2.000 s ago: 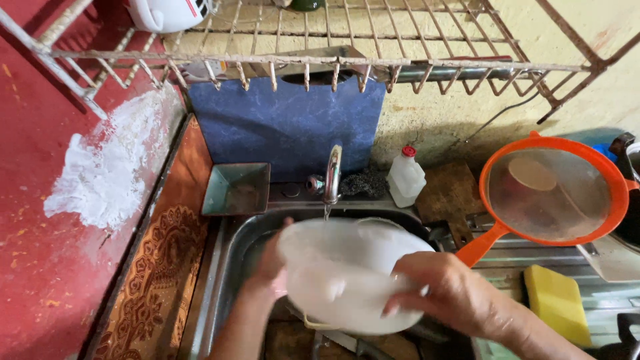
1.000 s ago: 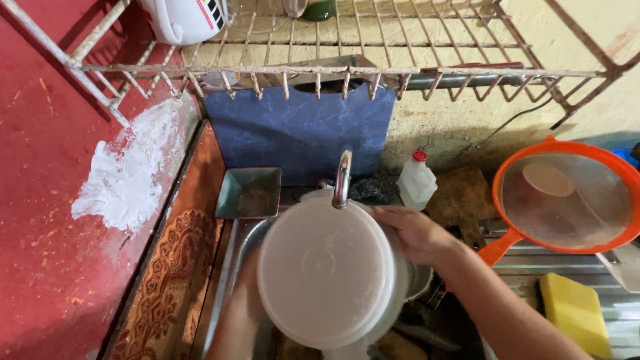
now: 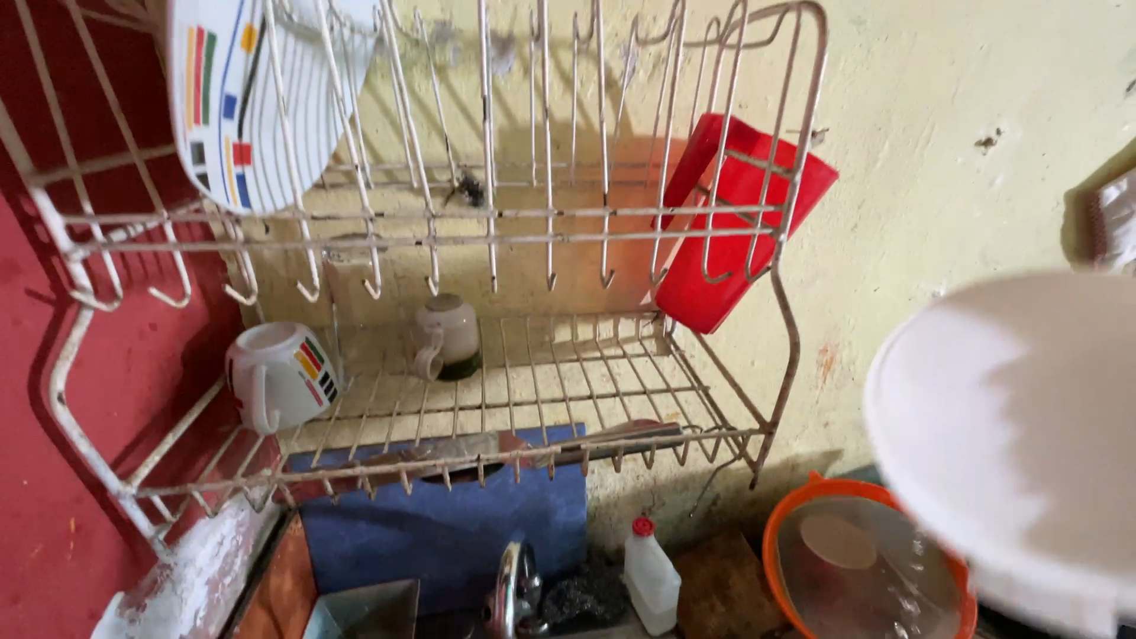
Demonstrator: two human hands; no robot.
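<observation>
A white round plastic container or lid [image 3: 1021,426], partly blurred, is raised at the right edge of the view, in front of the wall and partly over an orange-rimmed strainer [image 3: 865,568]. Neither of my hands shows in this frame, so what each one holds is hidden. To the left, a wire dish rack [image 3: 497,226] carries a patterned plate [image 3: 257,106], a tilted white mug [image 3: 282,377], a second mug [image 3: 448,337] and a red plastic container [image 3: 737,222]. The metal faucet [image 3: 510,590] stands low in the view.
Below the rack, a blue board [image 3: 444,541] leans against the wall. A white bottle with a red cap [image 3: 650,577] stands between the dark scouring mesh [image 3: 586,595] and a brown wooden board [image 3: 728,581]. A greenish square dish [image 3: 364,612] sits at the lower left.
The white round container has moved from under the faucet up to the right. Both hands, seen before at the sink, are out of frame. The view has tilted up to the rack.
</observation>
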